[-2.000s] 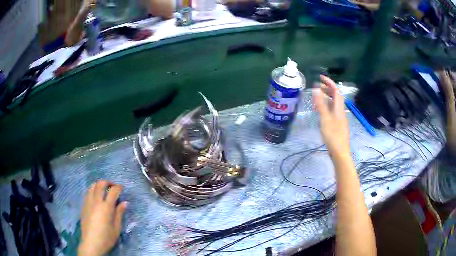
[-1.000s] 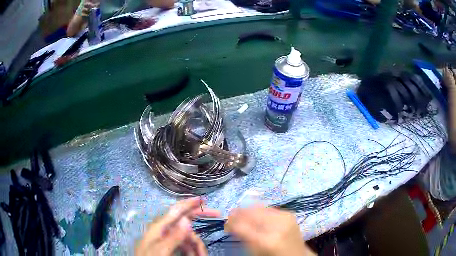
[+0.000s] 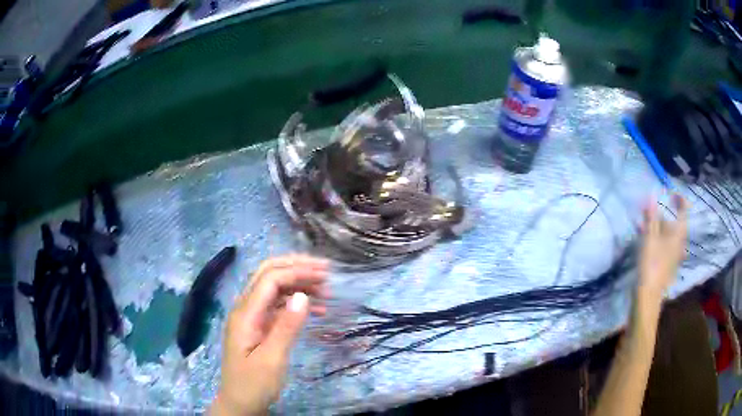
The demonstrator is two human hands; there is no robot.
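My left hand (image 3: 272,329) is above the bench at lower centre, fingers curled and thumb raised near them. Any thin wire in it cannot be made out. My right hand (image 3: 663,244) is blurred at the right end of the black wire bundle (image 3: 504,305). Its fingers look apart, and no held thing is visible. The bundle lies along the near side, with its reddish ends by my left hand. A looped wire (image 3: 587,213) lies above the bundle. A single black sleeve (image 3: 203,301) lies left of my left hand.
Shiny curved metal bands (image 3: 366,191) form a tangled nest behind my hands. A blue-and-white spray can (image 3: 530,106) stands upright behind, right of centre. A blue stick (image 3: 647,152) and black pieces (image 3: 691,134) lie far right. A black sleeve pile (image 3: 69,305) lies left. A green channel (image 3: 220,97) runs behind.
My hands have parted from the wire ends: my right hand has moved far right along the bundle, my left stays near the ends. The view has shifted, so bench things appear further right or higher.
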